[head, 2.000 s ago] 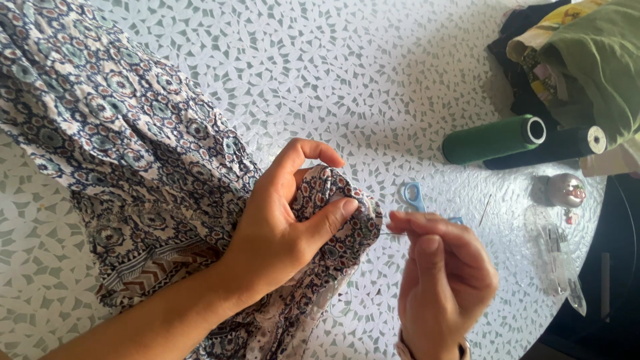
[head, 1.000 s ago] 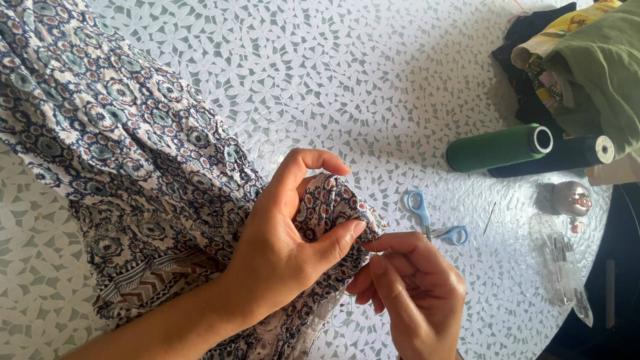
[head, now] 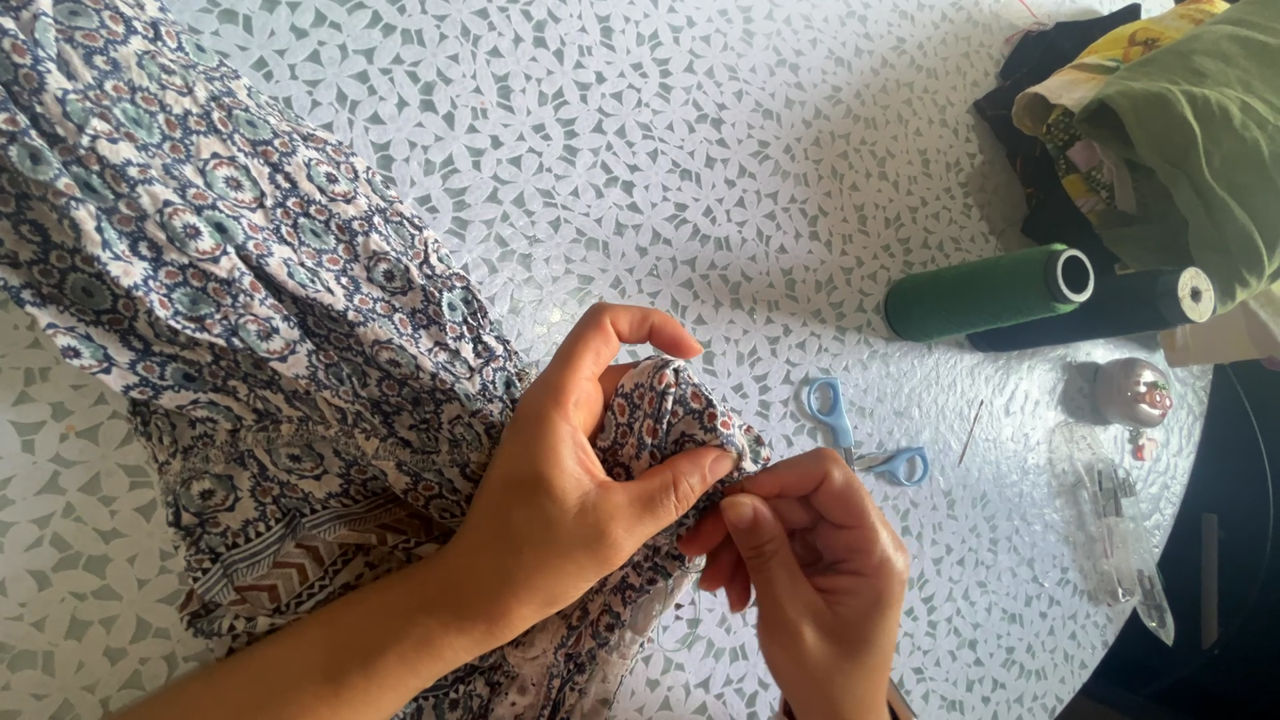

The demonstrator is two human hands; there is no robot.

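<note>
My left hand [head: 575, 480] grips a bunched edge of the patterned fabric [head: 270, 260], its thumb pressing on top and its index finger curved behind the fold. The cloth spreads from the upper left down under my left forearm. At the fold's right edge, my right hand [head: 820, 560] has its thumb and index fingertip close together, touching the cloth. Whether a needle is between those fingers cannot be made out. A thin thread [head: 690, 625] loops below the fingertips. Just beyond my right hand lie small scissors with light blue handles [head: 828, 405], their blades partly hidden.
A green thread cone [head: 975, 293] and a dark thread cone [head: 1120, 310] lie on the lace-patterned table cover [head: 800, 150]. A needle [head: 970, 432], a round trinket [head: 1132, 392] and a clear plastic case [head: 1120, 530] are at right. Folded green fabric [head: 1200, 150] sits at upper right.
My right hand was apart from the cloth two seconds ago, then came left to the fold's edge, where it stays. My left hand keeps its hold on the fabric.
</note>
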